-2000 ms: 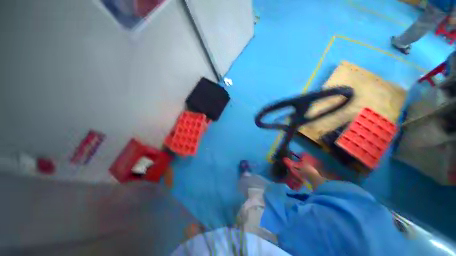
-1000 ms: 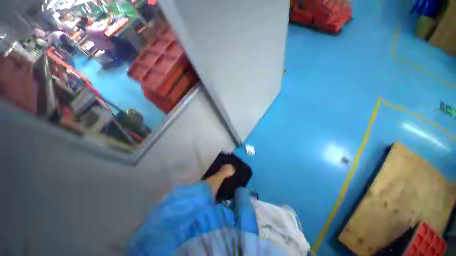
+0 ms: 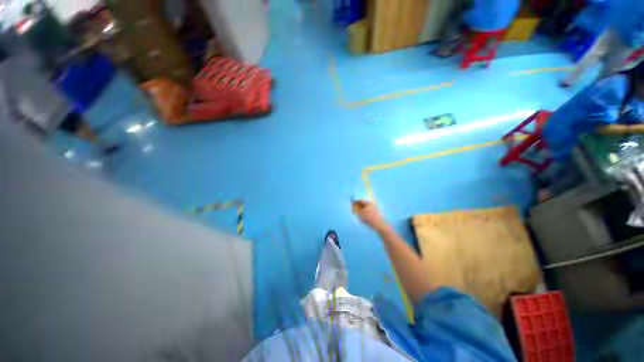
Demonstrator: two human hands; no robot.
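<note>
My right hand point(image 3: 365, 211) is out in front of me over the blue floor, small and blurred, at the end of a bare forearm with a blue sleeve. Its fingers are closed around a small yellow tool point(image 3: 359, 205), mostly hidden in the fist, with a thin dark tip. My left hand is not in view. One of my shoes point(image 3: 332, 239) shows below, on the floor.
A grey partition point(image 3: 141, 261) fills the lower left. A wooden board point(image 3: 476, 258) and a red divided tray point(image 3: 544, 329) lie at right. Red trays point(image 3: 229, 88) are stacked at upper left. People in blue sit on red stools point(image 3: 526, 145) at right; another person point(image 3: 46, 92) is at far left.
The view has moved past the partition onto open floor. The window and black crate have left view. My left hand has left view; my right forearm has come into view.
</note>
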